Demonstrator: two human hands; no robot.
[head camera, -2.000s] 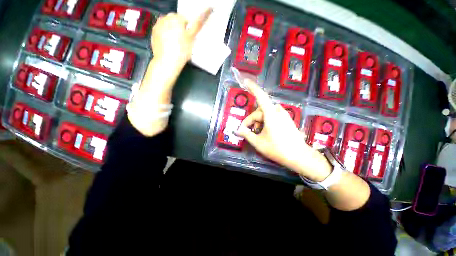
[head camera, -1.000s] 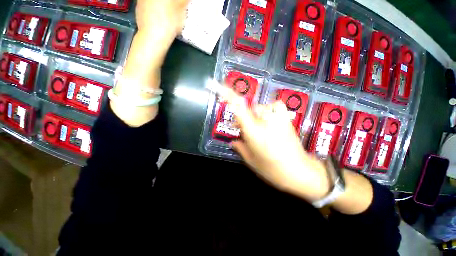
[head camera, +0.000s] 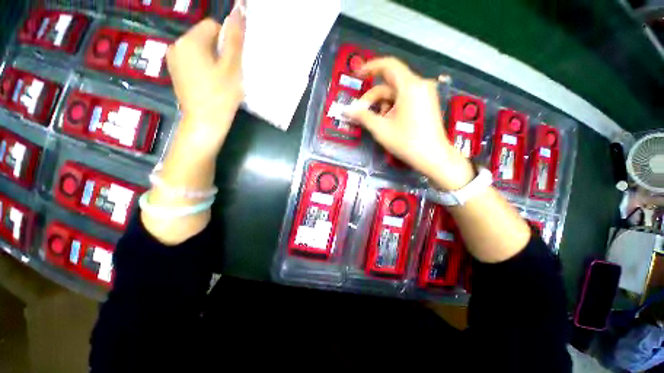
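My left hand (head camera: 207, 76) grips the left edge of a white label sheet (head camera: 282, 55) at the top centre. My right hand (head camera: 404, 109) is over the upper-left part of the right clear blister tray (head camera: 352, 273). Its thumb and index finger are close together at the top-left red device (head camera: 344, 95); whether a label is between them cannot be told. White printed labels show on this device and on the lower-left red device (head camera: 318, 211). The hand and wrist cover parts of neighbouring devices.
A second tray of red devices (head camera: 111, 122) is at the left. The green mat (head camera: 255, 182) shows between the trays. A pale edge rail (head camera: 466, 62) and green belt run behind. A pink-edged phone (head camera: 598, 295) and a round white fan (head camera: 648, 162) are at the far right.
My right hand has moved from the right tray's lower-left device to its top-left one. The view has shifted. The lower-left device is now uncovered. My left hand still holds the sheet.
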